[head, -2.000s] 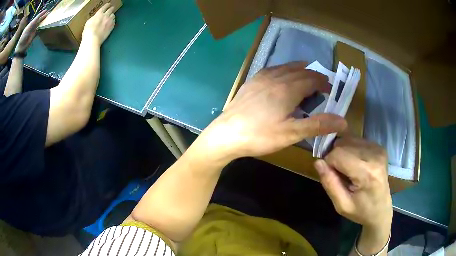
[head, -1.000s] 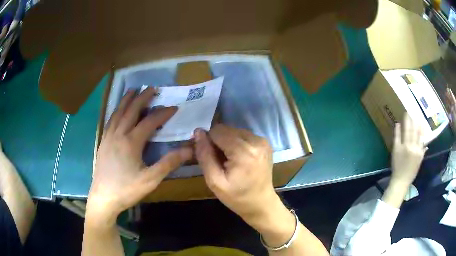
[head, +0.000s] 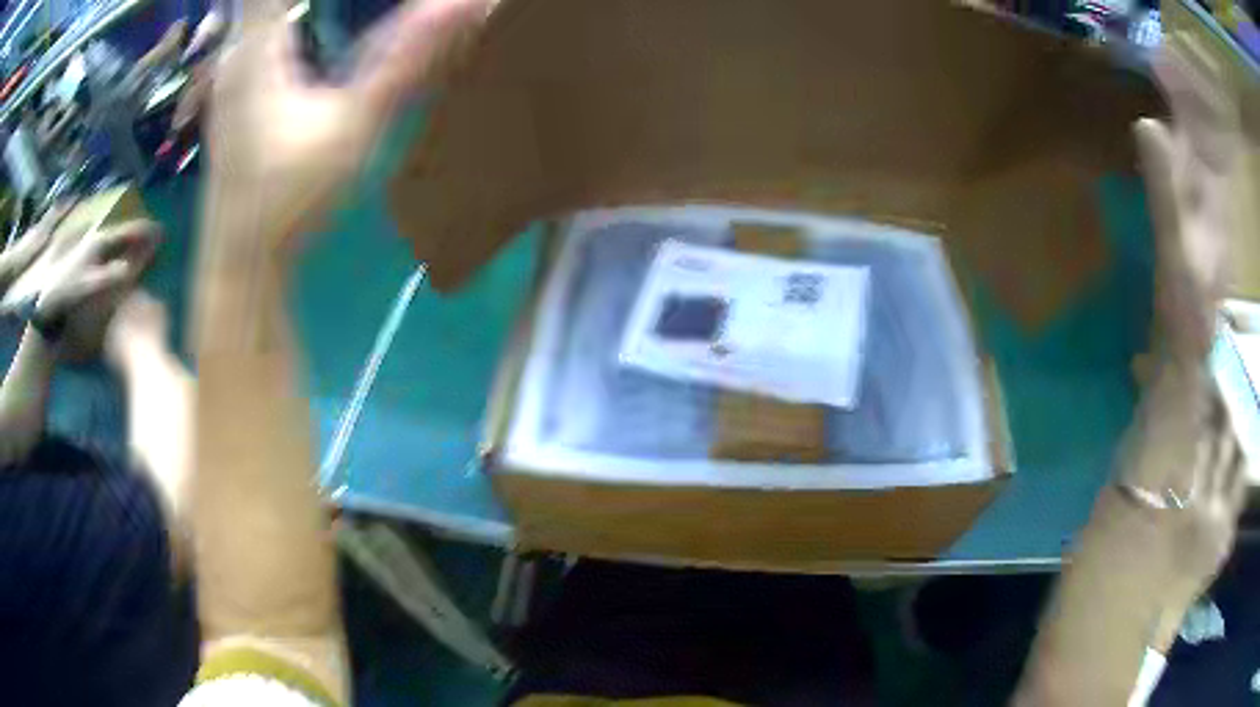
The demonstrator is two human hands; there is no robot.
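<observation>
An open brown carton (head: 746, 522) sits before me, its lid (head: 774, 104) standing up at the back with side ears spread. A white leaflet (head: 774, 339) with a dark picture and QR code lies flat across the contents. Under it are grey film-covered slabs (head: 912, 359), a brown centre block (head: 768, 428) and a pale foam rim (head: 663, 467). My left hand (head: 325, 104) is raised at the lid's left side, blurred, fingers spread and partly cut off by the top edge. My right hand (head: 1181, 207) is at the lid's right edge, blurred; its grip is unclear.
The carton stands on a green workbench (head: 373, 276) with a pale seam line and metal front edge. At left, another person's hands (head: 97, 276) are at a small brown box. At right, part of a neighbour's open carton (head: 1237, 373) shows behind my right arm.
The leaflet was in my hands and now lies flat on the contents, released. Both hands have moved up and outward to the lid's sides. The carton appears further right in view.
</observation>
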